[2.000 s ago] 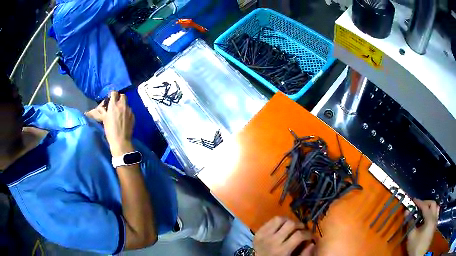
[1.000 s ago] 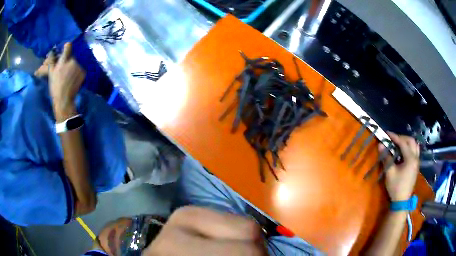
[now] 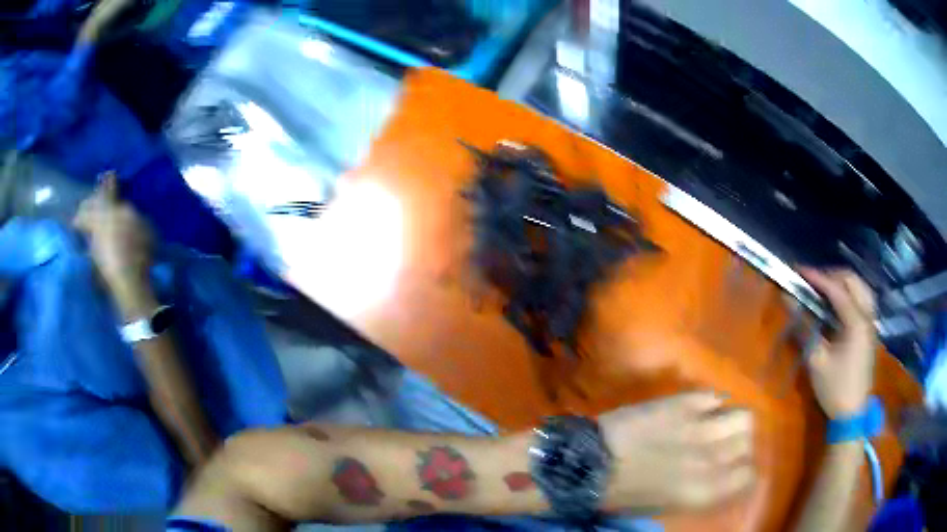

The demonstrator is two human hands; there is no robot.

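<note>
The frame is blurred by motion. A tangled pile of short black cables (image 3: pixel 550 244) lies on the orange board (image 3: pixel 447 338). A narrow silver loading bar (image 3: pixel 732 237) lies along the board's far edge. My right hand (image 3: pixel 843 338), with a blue wristband, grips the bar's right end. Dark cables near that end are smeared and hard to make out. My left hand (image 3: pixel 680 452), with a black watch, is over the near right part of the board. Its fingers are curled, and I cannot tell whether they hold anything.
A dark platen (image 3: pixel 706 94) with a shiny post lies behind the board, under the pale curved machine head (image 3: pixel 883 114). A plastic-covered tray (image 3: pixel 301 114) with small dark bunches is at left. A teal basket rim (image 3: pixel 384 52) shows above. A person in blue (image 3: pixel 114 353) stands at left.
My left hand has moved right from the lower edge to over the board, its forearm now crossing the bottom. My right hand stays at the bar's end. The view has swung, so the basket is mostly cut off.
</note>
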